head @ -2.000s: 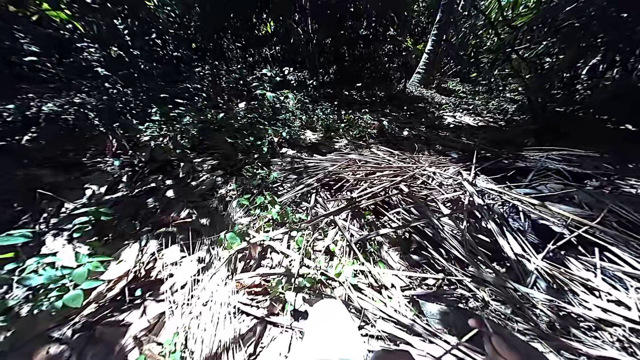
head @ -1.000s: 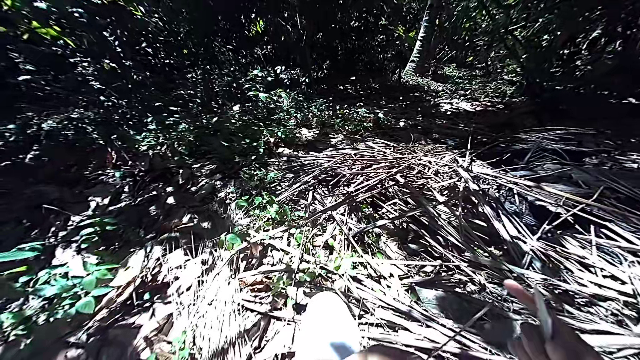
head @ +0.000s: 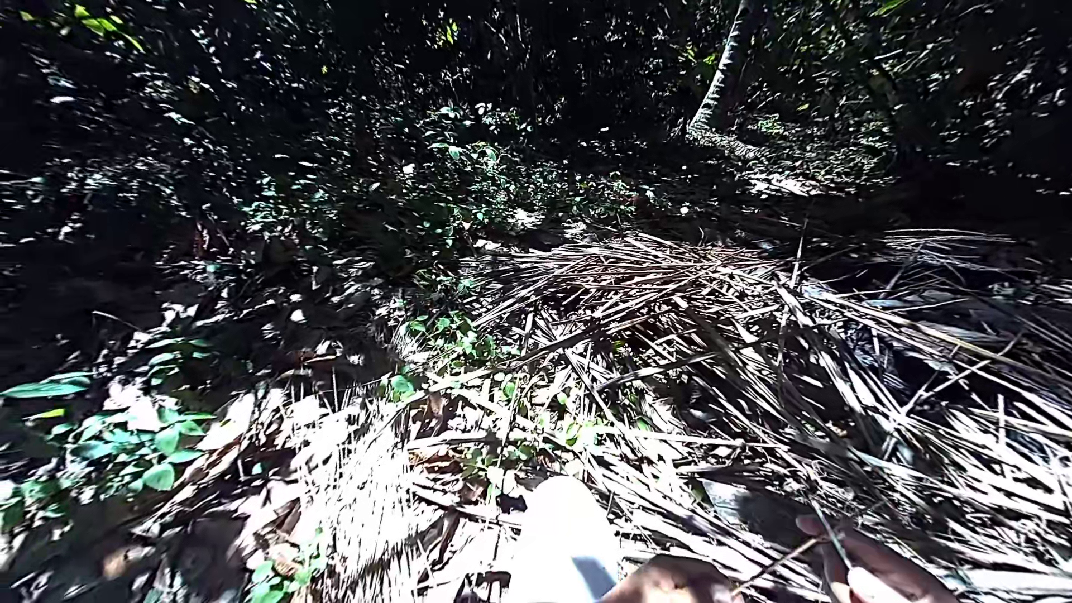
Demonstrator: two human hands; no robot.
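At the bottom edge, right of centre, my left hand (head: 674, 579) is partly cut off by the frame. One end of a thin brown stick (head: 777, 564) meets its fingers, and the other end reaches my right hand. My right hand (head: 879, 565) is at the lower right, fingers bent around a thin, narrow strip (head: 827, 529) that points up and left. Whether the left fingers grip the stick is hidden by the frame edge and glare. Left of my left hand is a rounded, overexposed white shape (head: 563, 536); what it is cannot be told.
Dry palm fronds (head: 712, 301) lie heaped on the ground from the middle to the right. Green leafy plants (head: 159, 448) grow at the lower left, and small green seedlings (head: 456, 335) near the centre. A slanting tree trunk (head: 720, 84) stands behind, among dark undergrowth (head: 335, 151).
My right hand, barely visible at first, came further into view and is now lower than a second ago. More of my left hand shows, and a thin stick now spans between the hands.
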